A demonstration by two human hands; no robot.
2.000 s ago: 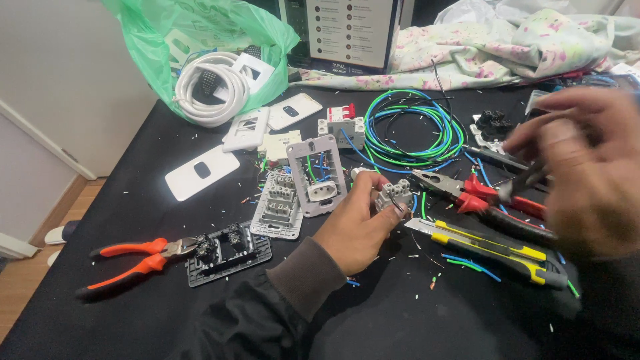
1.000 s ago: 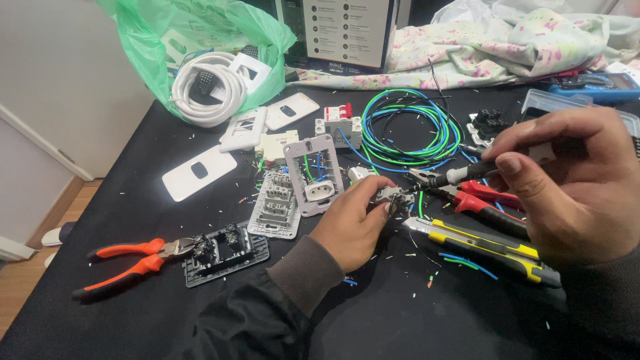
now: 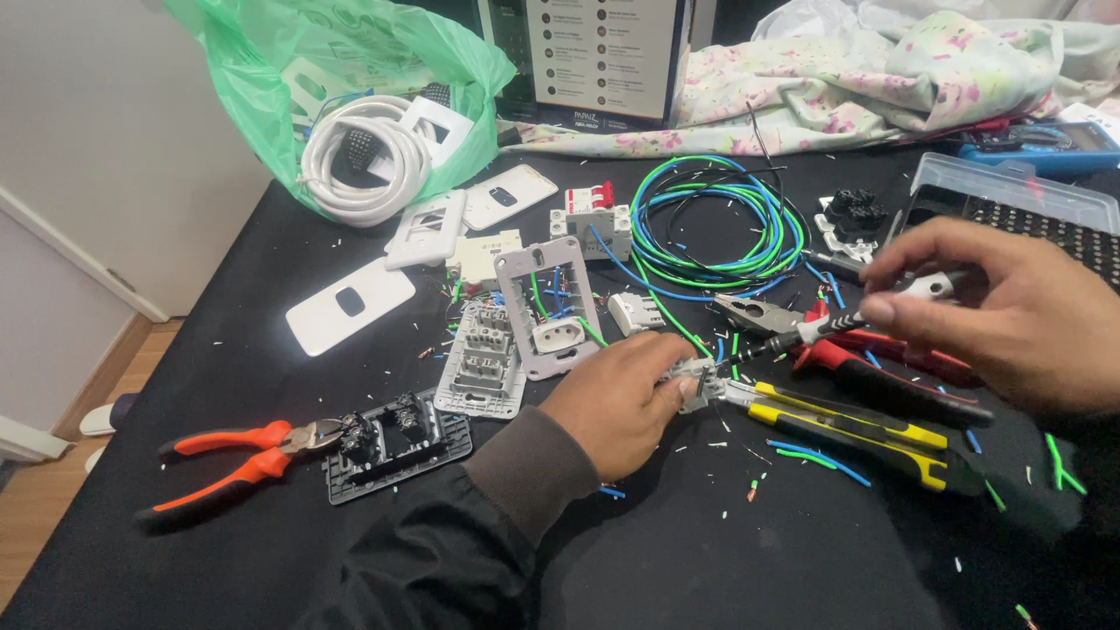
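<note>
My left hand (image 3: 617, 402) grips a small grey electrical module (image 3: 697, 383) with screw terminals near the middle of the table. A black and white screwdriver (image 3: 822, 325) is in my right hand (image 3: 989, 315), its tip at the module's right side. Left of my left hand, a grey mounting frame (image 3: 510, 324) holds a white socket module (image 3: 558, 334), with green and blue wires running to it. Under that frame's left edge lies a second grey frame with modules (image 3: 483, 363). A loose white module (image 3: 636, 312) lies just beyond my left fingers.
Red-handled pliers (image 3: 840, 359) and a yellow-and-black utility knife (image 3: 849, 433) lie by my right hand. Farther off are a coil of wires (image 3: 717, 227), a circuit breaker (image 3: 591, 223) and a bit case (image 3: 1024, 192). Orange-handled pliers (image 3: 236, 464) touch a black frame (image 3: 398, 464) at left.
My right hand came in from a blurred position at the right; the screwdriver now reaches the module. My left hand keeps hold of the module.
</note>
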